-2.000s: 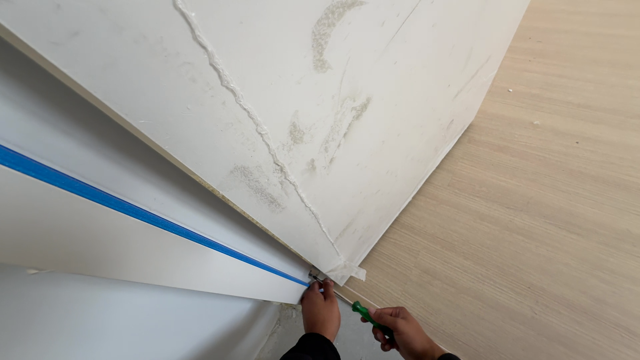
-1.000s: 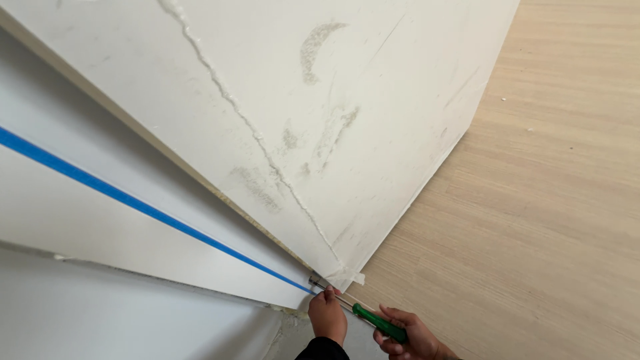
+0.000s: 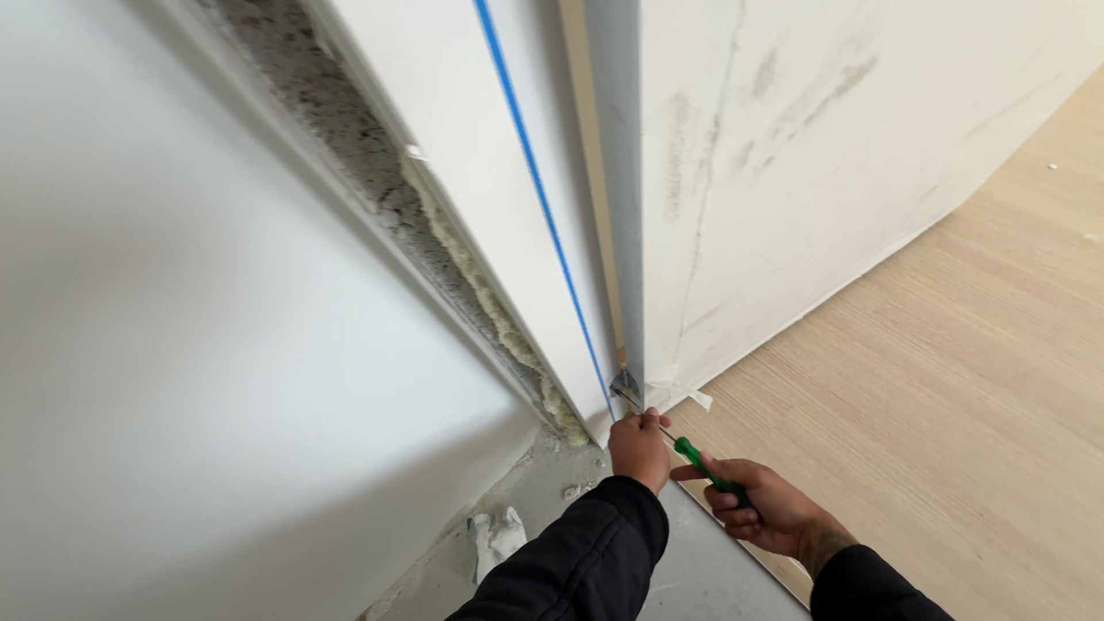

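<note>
My right hand (image 3: 763, 509) grips the green handle of a screwdriver (image 3: 700, 460), whose thin shaft runs up and left toward a small metal bracket (image 3: 624, 383) at the foot of the door frame. Around the shaft, close below the bracket, are the fingers of my left hand (image 3: 640, 444); whether they pinch the shaft or something else cannot be told. The screwdriver's tip is not clearly visible. Beside the bracket stands a white door panel (image 3: 793, 172) with grey smudges. A blue strip (image 3: 552, 224) runs down the white frame (image 3: 483, 224).
Left of the frame, a gap with yellowish foam (image 3: 483, 297) borders a white wall (image 3: 216, 345). A crumpled wrapper (image 3: 497, 539) and debris lie on the grey concrete floor (image 3: 699, 565). Wood-look flooring (image 3: 931, 414) spreads to the right, with loose clear tape (image 3: 690, 395) at the panel's corner.
The view has swung, now showing the foam-filled gap and more of the floor. My right hand still holds the screwdriver, and my left hand stays by the bracket.
</note>
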